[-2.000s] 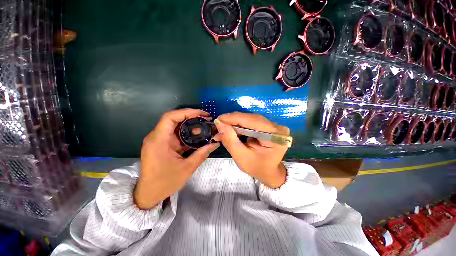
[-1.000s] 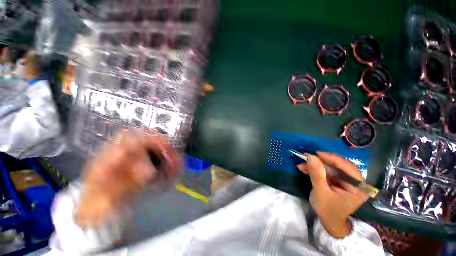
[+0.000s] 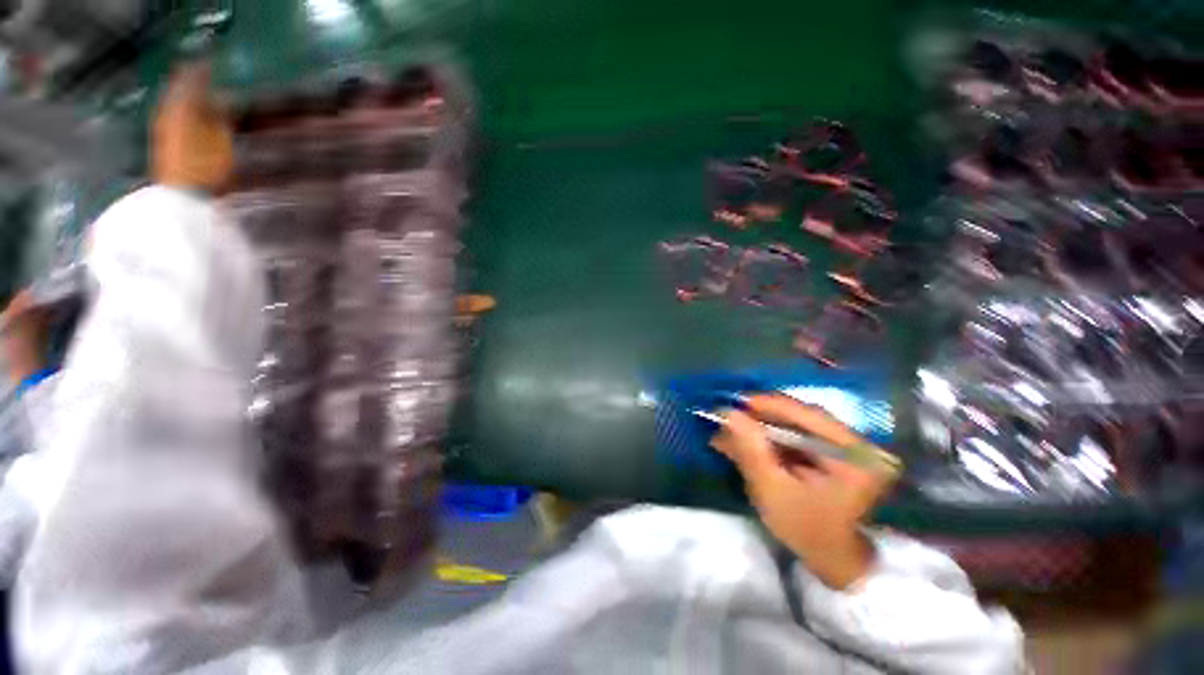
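The whole view is blurred. My right hand holds the pale tweezers like a pen, tip to the left, over the blue backing sheet. Several watch cases with copper rims lie on the green mat beyond the sheet. My left hand is stretched far forward at the upper left, by the far end of the left-hand blister tray. It is small and blurred; I cannot tell whether it holds anything.
The right-hand blister tray, holding watch cases, stands right of the blue sheet on the green bench mat. A small orange-brown thing lies beside the left tray. Part of another person shows at the left edge.
My left hand, earlier holding a watch case near the sheet, has swung left and then far forward over the left tray. My right hand has moved from the case to over the sheet, keeping the tweezers.
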